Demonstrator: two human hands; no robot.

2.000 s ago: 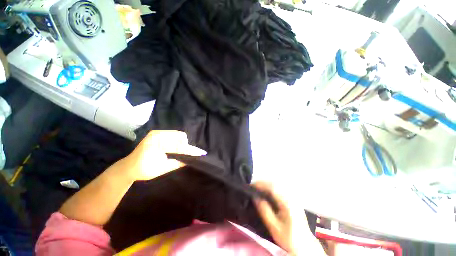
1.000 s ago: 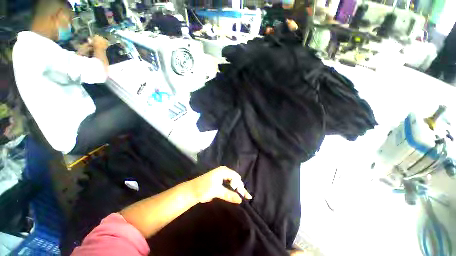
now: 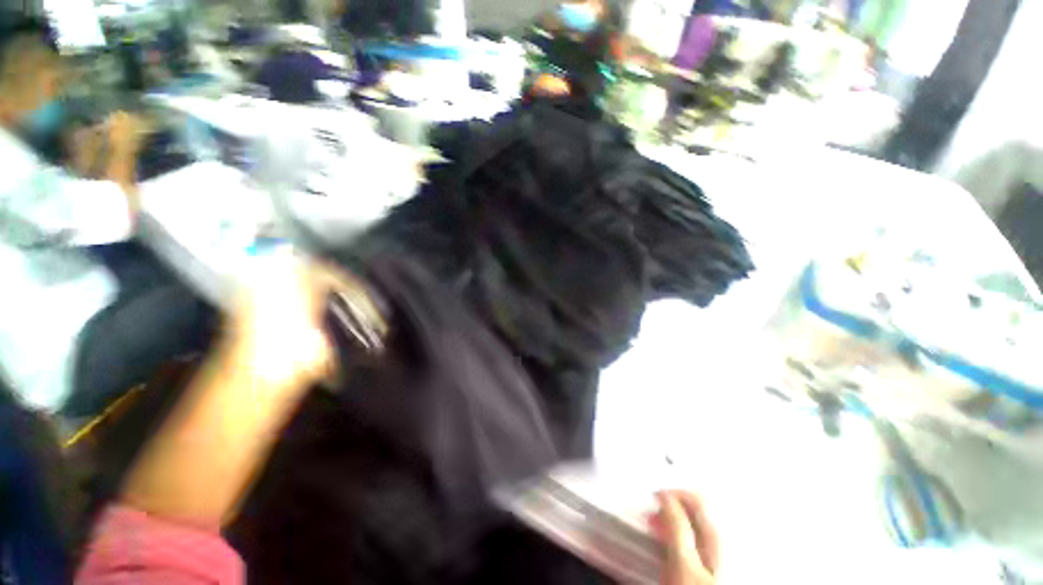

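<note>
A large black garment (image 3: 458, 377) runs from the dark heap on the white table down into my lap. My left hand (image 3: 280, 326), strongly blurred, is raised at the left and closed on a fold of the garment. My right hand (image 3: 686, 543) is partly cut off by the bottom edge. Its fingers are over a blurred pale strip with dark lines, which looks like the table's front edge; whether it holds anything cannot be told.
The black garment heap (image 3: 572, 217) lies at the far side. The sewing machine (image 3: 938, 354) is at the right, with blue-handled scissors (image 3: 915, 503) below it. A neighbouring machine (image 3: 343, 171) and a person in white (image 3: 46, 240) are at the left. Another masked person sits behind.
My left hand has moved left and up with the cloth, spreading it. My right hand's fingers now show at the table's edge. The view has shifted and blurred.
</note>
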